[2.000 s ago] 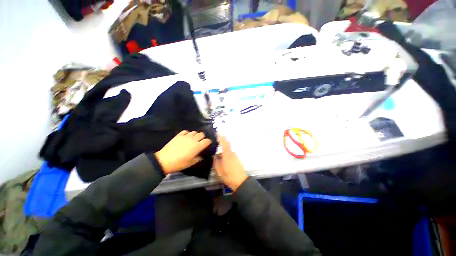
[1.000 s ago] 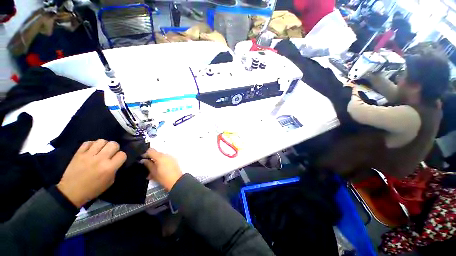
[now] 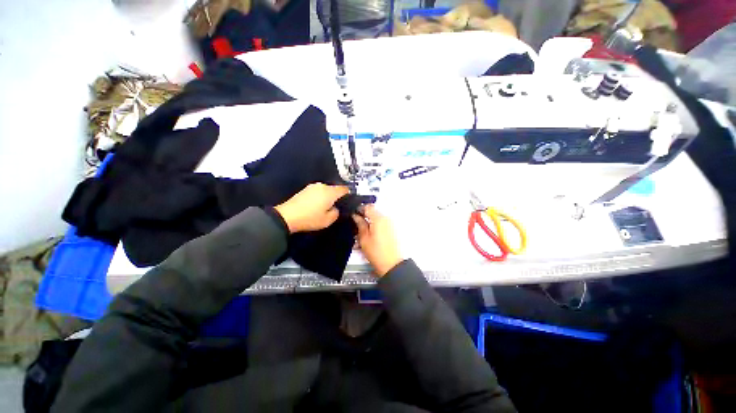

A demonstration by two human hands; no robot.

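Note:
A black garment piece (image 3: 234,198) lies heaped on the white table left of the needle area. A narrow black fabric edge (image 3: 352,203) is bunched just in front of the presser foot area (image 3: 359,179) of the white sewing machine (image 3: 428,145). My left hand (image 3: 313,208) presses and holds the cloth from the left, fingertips at that edge. My right hand (image 3: 378,239) pinches the same edge from the right, close to my left fingertips. The needle itself is too small to make out.
Scissors (image 3: 496,232) with red and yellow-orange handles lie right of my right hand. A small dark tool (image 3: 418,172) lies by the machine lettering. A ruler strip (image 3: 516,270) runs along the front edge. Blue crates stand at left (image 3: 77,274) and below right (image 3: 537,327).
The view swung right, then back left, so the neighbouring worker is out of view again. Both hands stay on the cloth; the pinched edge now shows bunched up between the fingertips.

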